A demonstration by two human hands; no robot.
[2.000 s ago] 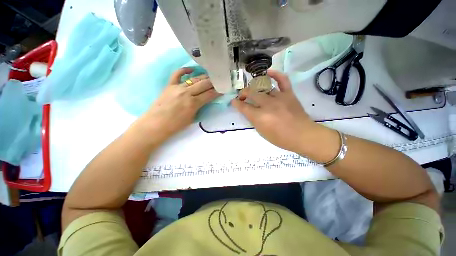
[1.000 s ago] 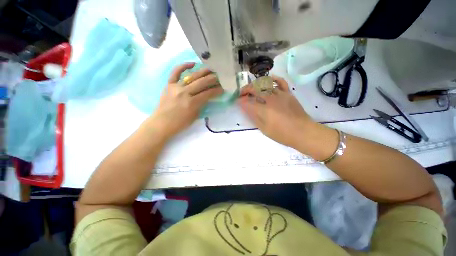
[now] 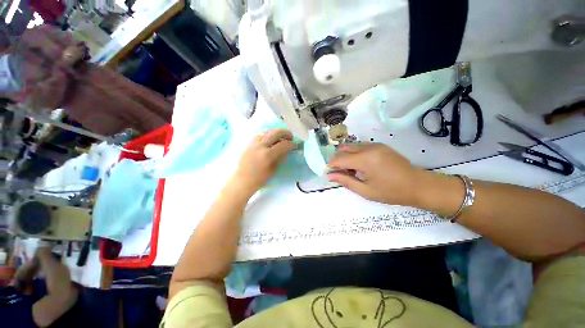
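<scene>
A sheer aqua fabric piece (image 3: pixel 292 168) lies on the white table at the needle area of the sewing machine (image 3: pixel 266 70). A pale, whitish-green band (image 3: pixel 315 155) stands up from it in front of the presser area. My left hand (image 3: pixel 264 159) is on the fabric left of the needle, fingers bent, fingertips at the cloth. My right hand (image 3: pixel 375 170) is right of the needle, with thumb and fingers pinched at the band's edge. The needle and presser foot are mostly hidden behind the band and machine head.
Black-handled shears (image 3: pixel 457 122), dark snips (image 3: pixel 539 157) and a thin pointed tool (image 3: pixel 535 139) lie right. A pale aqua piece (image 3: pixel 401 102) lies behind. A crumpled aqua bundle (image 3: pixel 202 141) and red basket (image 3: pixel 158 214) are left. Other people and a machine (image 3: pixel 54 219) show at far left.
The view has swung left, showing more of the workshop. My right hand has drawn back from the needle, and the pale band now stands out between my hands.
</scene>
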